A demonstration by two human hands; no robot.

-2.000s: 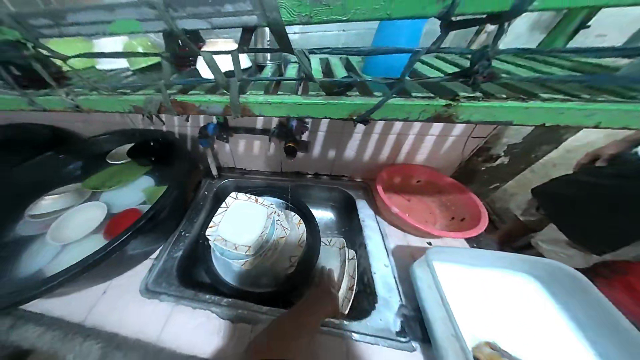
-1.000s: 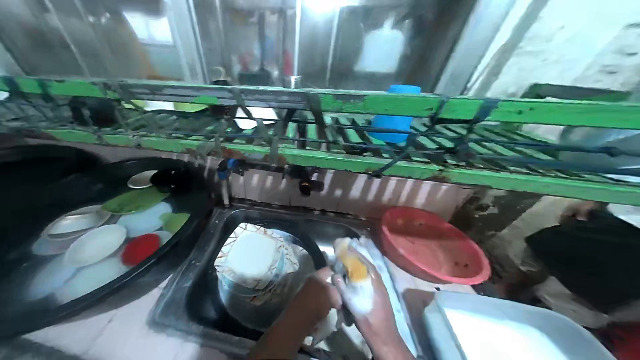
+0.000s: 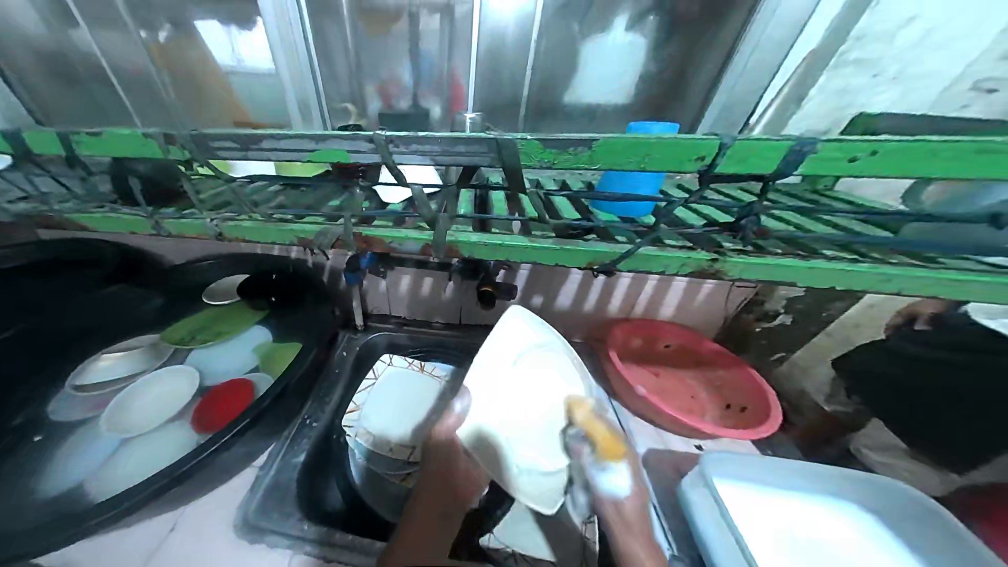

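Observation:
Over the sink (image 3: 272, 492), my left hand (image 3: 453, 457) grips the left edge of a white plate (image 3: 524, 394), which is tilted up. A yellow sponge (image 3: 596, 429) with suds is in my right hand (image 3: 610, 480), at the plate's right side; that hand is blurred. Below and left of the plate, a stack of patterned square dishes (image 3: 403, 405) stands in a dark round basin inside the sink. Another patterned plate (image 3: 524, 531) lies under my hands, partly hidden.
A large black tub (image 3: 236, 465) at left holds water and several dishes. Right of the sink are a pink plastic basin (image 3: 693, 378) and a pale rectangular tub (image 3: 835, 504). A green slatted rack (image 3: 567, 252) with a blue cup (image 3: 630, 181) runs above. A person (image 3: 921, 378) is at far right.
My left hand has come into view and holds a raised plate. My right hand, empty-looking and low in the sink earlier, now holds the sponge. The view has tilted up.

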